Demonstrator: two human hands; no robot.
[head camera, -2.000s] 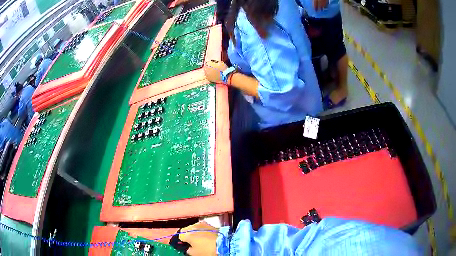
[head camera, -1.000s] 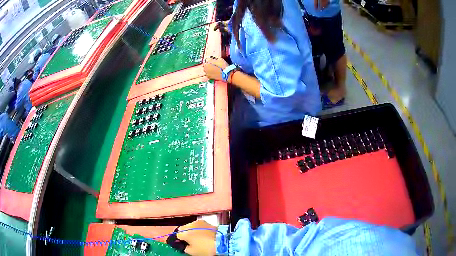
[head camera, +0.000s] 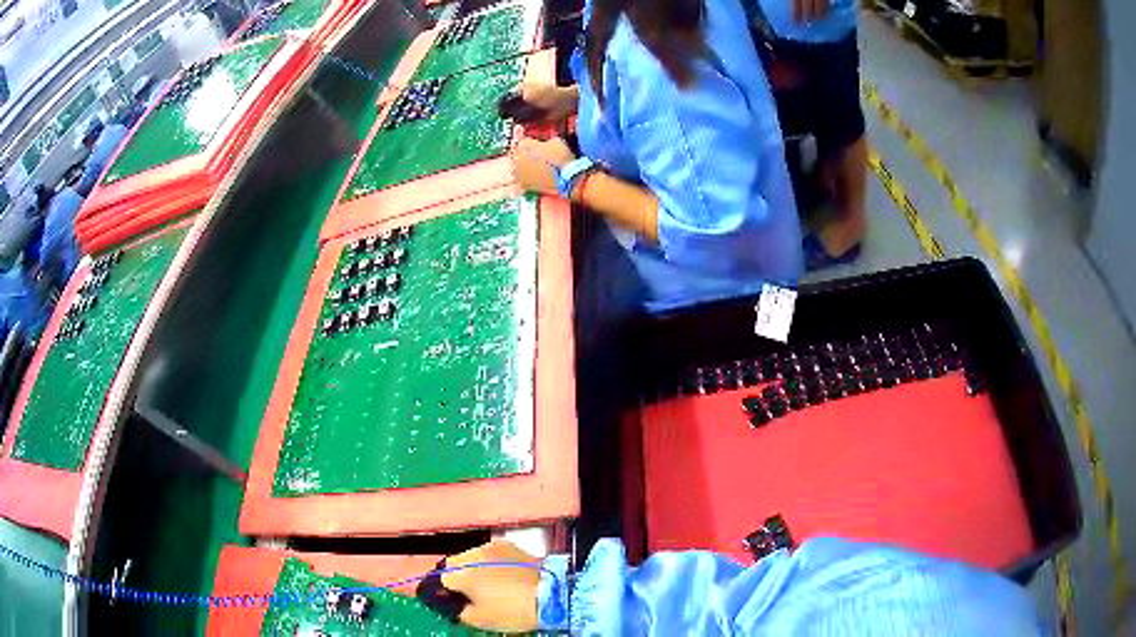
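Observation:
My right hand (head camera: 492, 587) is at the bottom centre, palm down over the right part of a green circuit board (head camera: 297, 602). Black covers its fingertips; whether it holds anything cannot be told. The board is cut off by the lower edge and lies on a red foam board (head camera: 237, 575). A pair of black components (head camera: 349, 606) stands on it, left of my hand. My left hand is not in view. A black parts bin (head camera: 1053, 498) at the right holds rows of black components (head camera: 860, 373) and a small loose group (head camera: 767, 538) on a red liner sheet (head camera: 822, 473).
A larger green board (head camera: 411, 398) on red foam lies ahead, with rows of black components. A blue cord (head camera: 212, 602) crosses to my wrist. A person in a blue smock (head camera: 698, 162) works at the line beyond the bin. Stacked red foam (head camera: 150, 214) is at the left.
The other person's far hand has come into view and moved over the board ahead. My right hand stays at nearly the same place over the near board. The view has shifted slightly.

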